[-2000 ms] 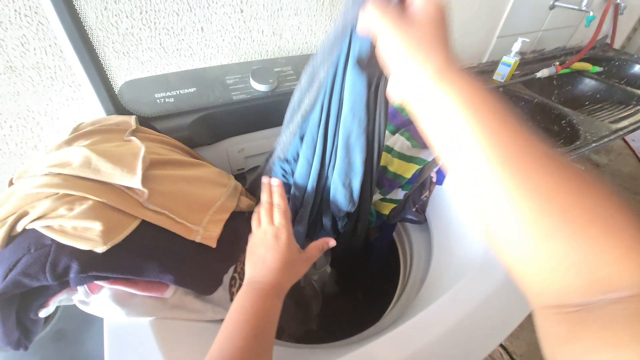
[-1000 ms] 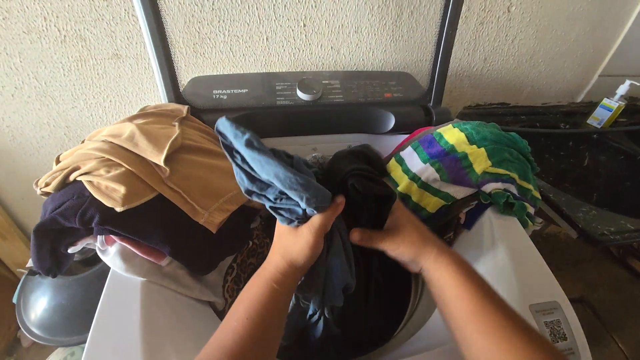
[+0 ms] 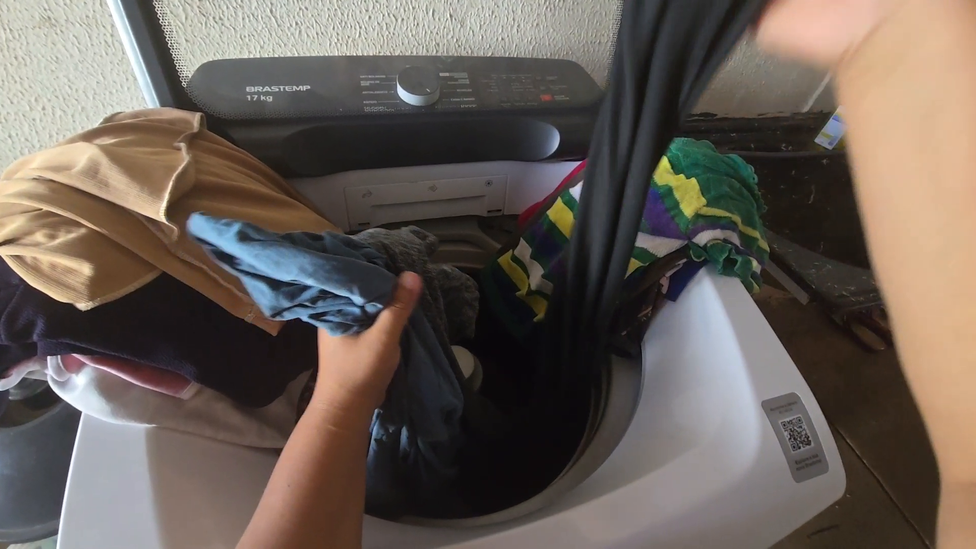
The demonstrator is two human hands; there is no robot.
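My left hand (image 3: 370,343) grips a bunched blue garment (image 3: 305,271) over the left side of the open top-load washing machine (image 3: 686,427); the cloth hangs down into the drum. My right hand (image 3: 820,30) is raised at the top right, blurred and partly cut off by the frame. A long black garment (image 3: 633,152) stretches from beside it down into the drum; the fingers around the cloth are out of sight. A dark grey garment (image 3: 450,290) lies just behind the blue one.
Tan cloth (image 3: 99,198), dark navy cloth (image 3: 152,335) and whitish cloth (image 3: 175,412) are heaped on the machine's left rim. A green, yellow and purple patterned cloth (image 3: 701,198) drapes over the right rim. The control panel (image 3: 488,84) stands behind the drum, against a textured wall.
My right hand has risen to the upper right, and the black garment, bunched beside the blue one a second ago, is now drawn out long. My left hand still holds the blue garment.
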